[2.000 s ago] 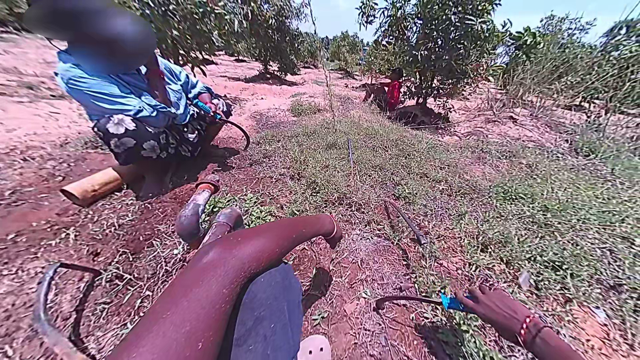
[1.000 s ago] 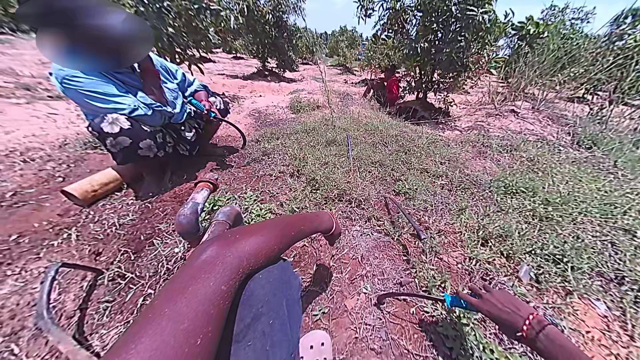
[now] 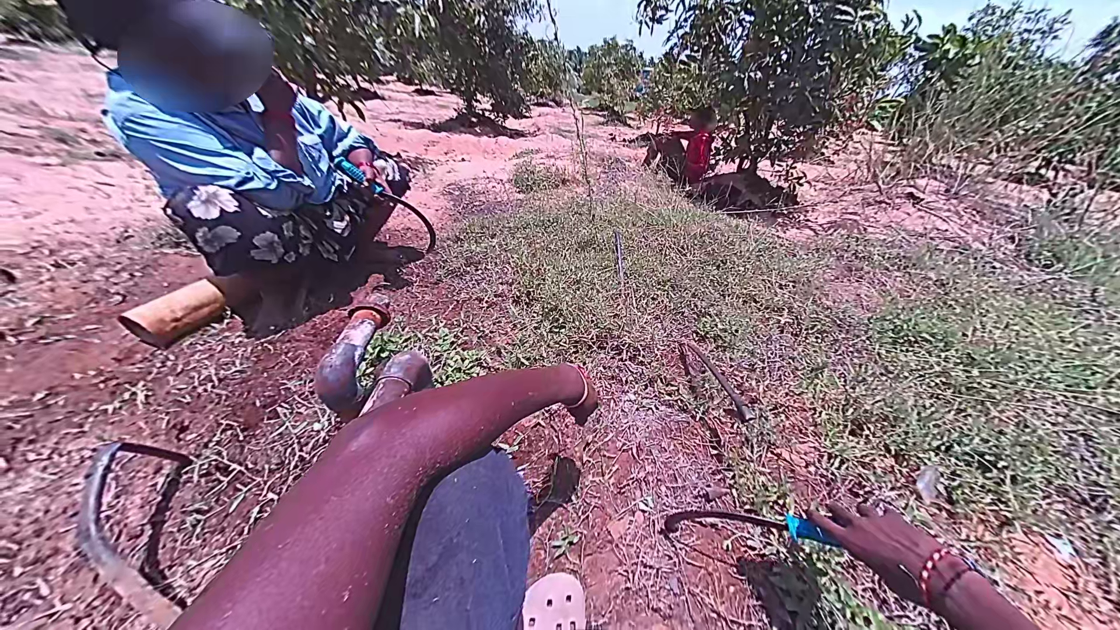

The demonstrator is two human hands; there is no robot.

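My right hand (image 3: pixel 875 538), with a red beaded bracelet at the wrist, is closed on the blue handle of a sickle (image 3: pixel 809 529). The sickle's dark curved blade points left, low over dry grass and soil. My left arm lies across my knee, and my left hand (image 3: pixel 584 407) hangs bent down at the wrist, with its fingers mostly hidden. Whether it holds anything cannot be seen. Low green weeds (image 3: pixel 647 254) grow ahead of both hands.
At the left a person in a blue shirt (image 3: pixel 227 157) squats with another sickle (image 3: pixel 424 219). Near them are a tan pipe (image 3: pixel 175 313) and a rusty metal pipe elbow (image 3: pixel 341 372). Black tubing (image 3: pixel 96 516) curves at lower left. A person in red (image 3: pixel 697 156) is near a tree.
The person in the blue shirt has raised a hand towards the head. My two hands have hardly moved.
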